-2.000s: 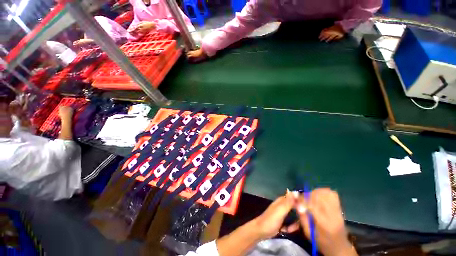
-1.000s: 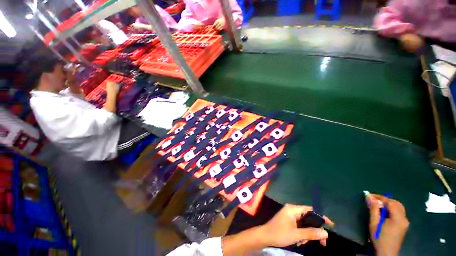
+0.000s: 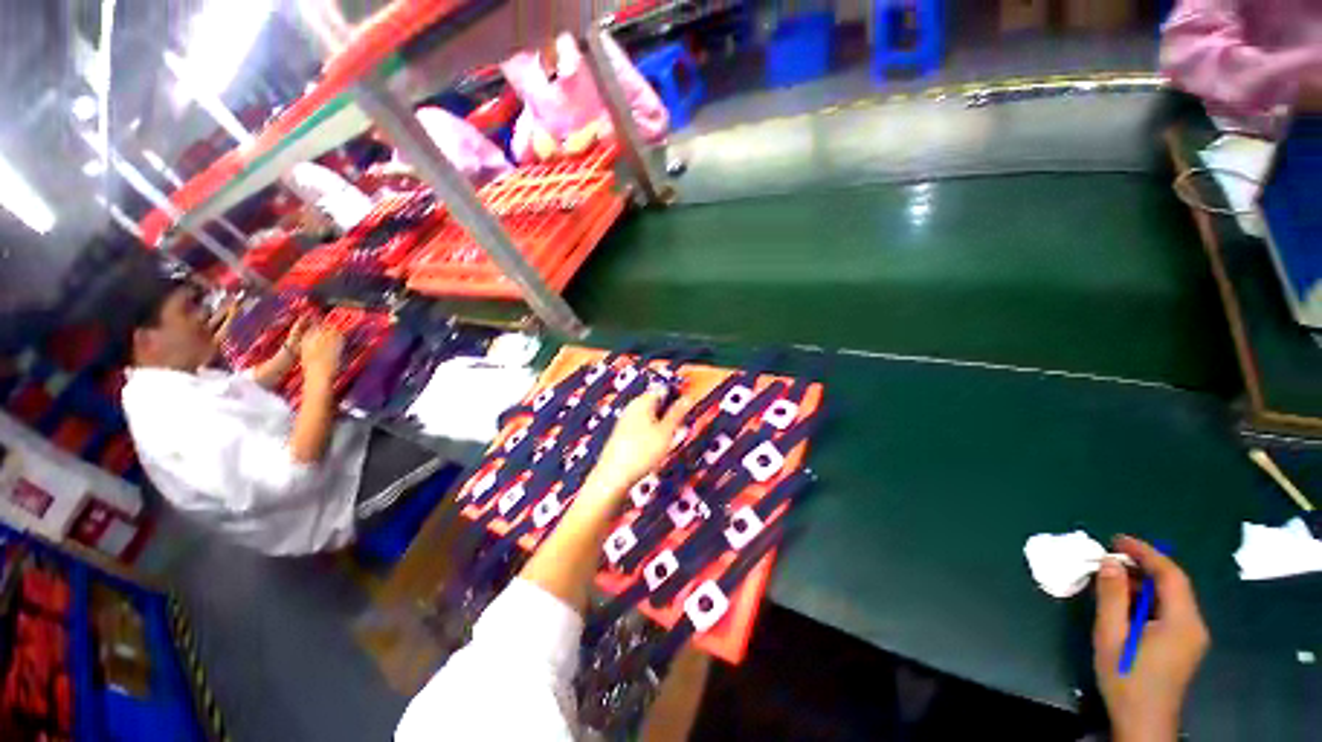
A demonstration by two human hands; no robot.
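The orange-red watch tray [image 3: 737,626] lies on the left part of the bench with rows of dark wristwatches, many bearing a white square with a dark round centre. My left hand [image 3: 638,442] reaches over the tray, its fingertips around a dark wristwatch [image 3: 663,387] near the back row; the fingers partly hide it. My right hand [image 3: 1153,638] is over the bench at the right. It holds a blue pen [image 3: 1138,626] across the fingers and pinches a crumpled white wiping cloth [image 3: 1063,563] between thumb and forefinger.
White papers [image 3: 476,394] lie left of the tray. A pale stick [image 3: 1280,478] and another white piece [image 3: 1276,551] lie at the far right. A metal post [image 3: 471,218] rises behind the tray. A worker in white [image 3: 239,449] sits at left.
My left hand has moved from the bench front up over the tray with the dark watch head. My right hand now has the white cloth in its fingers. The view has shifted slightly.
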